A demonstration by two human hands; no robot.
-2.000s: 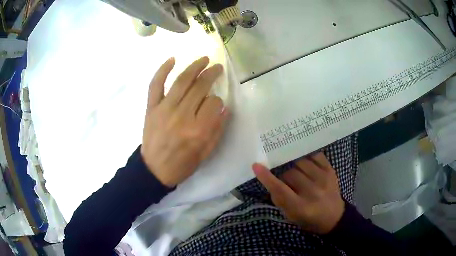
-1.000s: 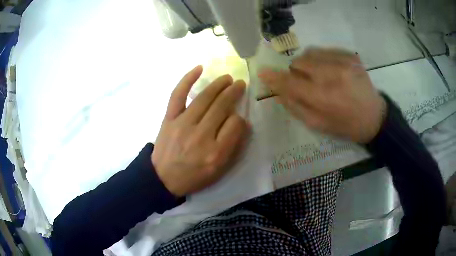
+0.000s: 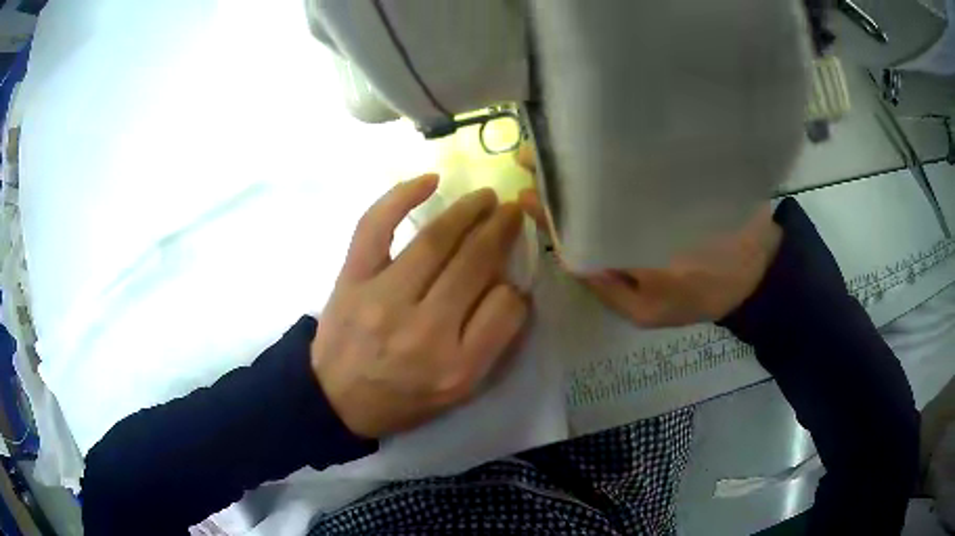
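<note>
A large white fabric panel [image 3: 209, 220] lies over the left of the table, under the yellow lamp light, its right edge near the needle area. My left hand [image 3: 424, 314] lies palm down on it with fingers spread. The pale grey machine head [image 3: 670, 136] blocks much of the middle. My right hand [image 3: 681, 283] is partly behind it, with fingertips showing at the fabric edge beside my left fingertips. Whether the right fingers pinch the fabric is hidden. The needle and presser foot are not clearly visible.
A printed ruler scale [image 3: 670, 361] runs along the table's front edge. A thin pointed metal tool [image 3: 913, 157] lies at the right. The cream ribbed knob [image 3: 828, 89] is on the machine head. White pieces hang at the left edge. A checked apron [image 3: 618, 461] is below.
My right hand has risen from the table's front edge to the needle area. The machine head now covers more of the view. My left hand stays flat on the fabric.
</note>
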